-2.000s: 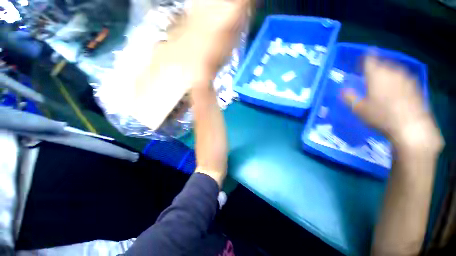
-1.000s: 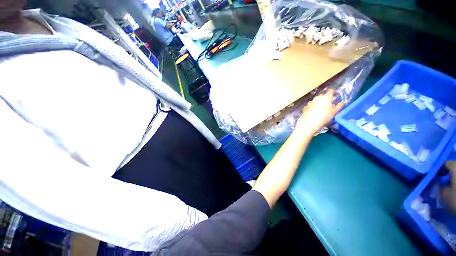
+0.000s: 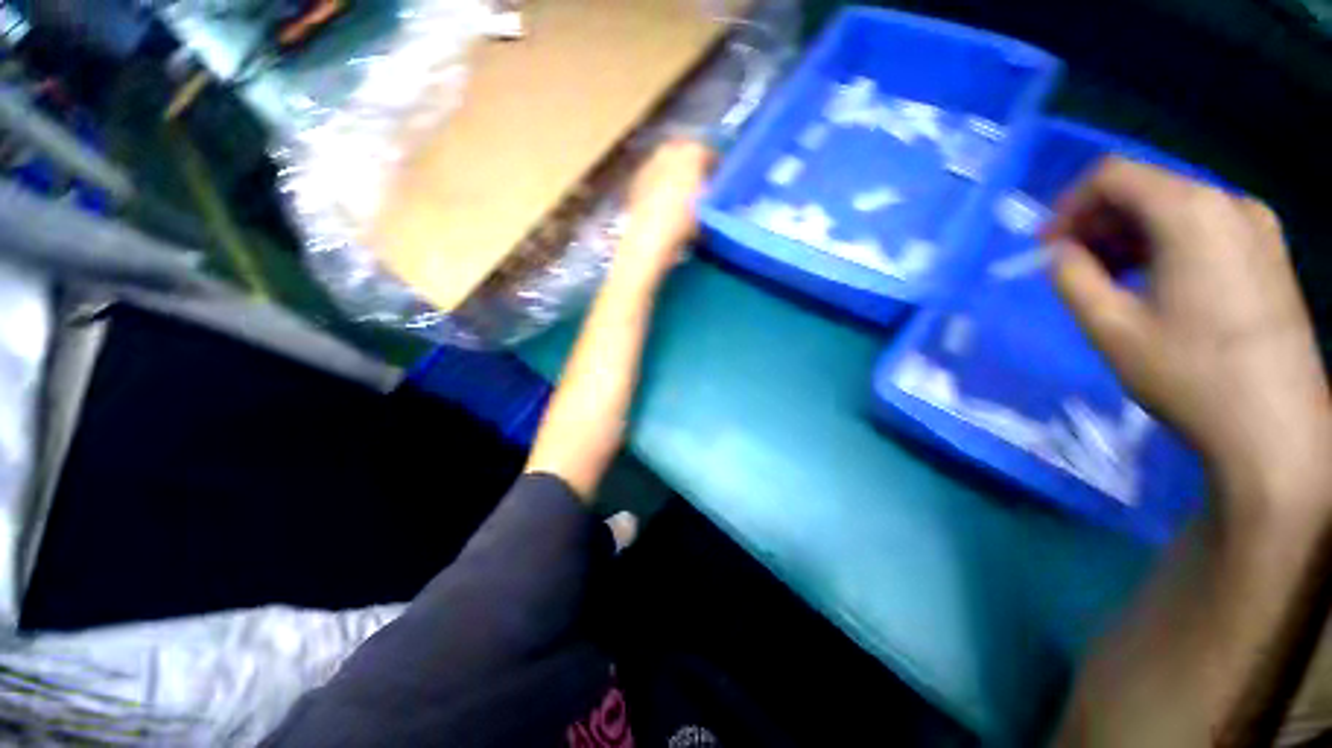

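Observation:
My right hand (image 3: 1191,292) is over the right blue bin (image 3: 935,417), thumb and index finger together on what looks like a small white piece (image 3: 1021,263), blurred. More small white pieces (image 3: 1088,439) lie along that bin's near side. My left hand (image 3: 669,190) is at the right side of the crinkled clear plastic bag (image 3: 343,183), close to the left blue bin (image 3: 811,271). Its fingers are blurred, and whether they hold anything is hidden. A brown cardboard sheet (image 3: 541,124) lies in the bag over small parts that show at its edge.
The two blue bins touch side by side on the green bench (image 3: 789,424). A blue perforated basket (image 3: 482,392) sits low below the bench edge. A person in dark trousers (image 3: 249,468) and light clothing is at the left. An orange object (image 3: 310,22) lies beyond the bag.
The view has swung right since one second ago, bringing the right bin and my right hand fully in. Compared with two seconds ago, my left hand is off the cardboard, at the bag's right side.

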